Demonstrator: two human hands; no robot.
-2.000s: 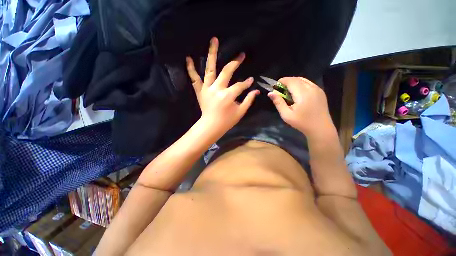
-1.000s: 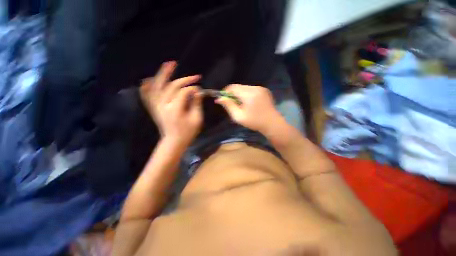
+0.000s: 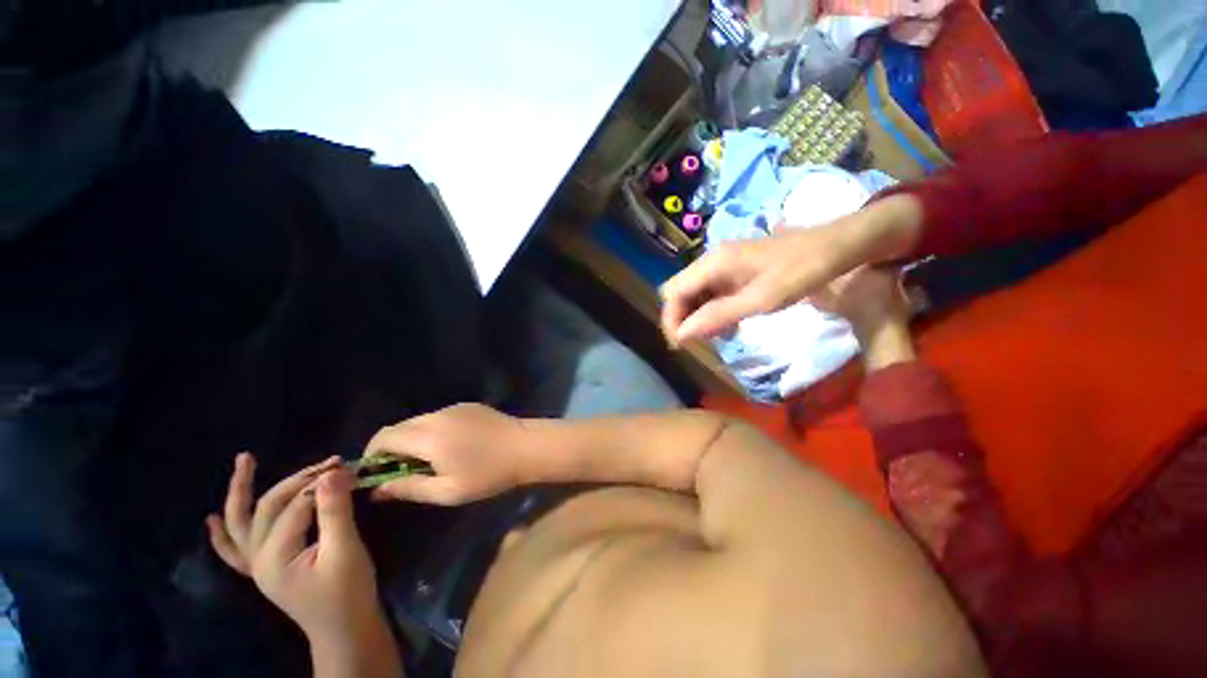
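My right hand (image 3: pixel 457 454) is closed on the green-gripped thread snips (image 3: pixel 391 468), whose tip points left at my left fingertips. My left hand (image 3: pixel 307 536) is beside the tip, with thumb and index finger close together and the other fingers spread. Whether a thread end is pinched there is too small to tell. The black garment (image 3: pixel 265 318) lies over my lap and reaches up beside the white tabletop.
The white tabletop (image 3: pixel 450 106) is ahead. To its right are a box of dark thread spools (image 3: pixel 672 199), a tray of gold-brown round pieces (image 3: pixel 818 129) and pale cloth (image 3: pixel 794 351). A person in red sleeves (image 3: pixel 1059 199) reaches in over the pale cloth.
The view has swung right, bringing in the other person's arms and the gold-brown tray. My hands have come together, with the snips at my left fingertips; they now appear lower left.
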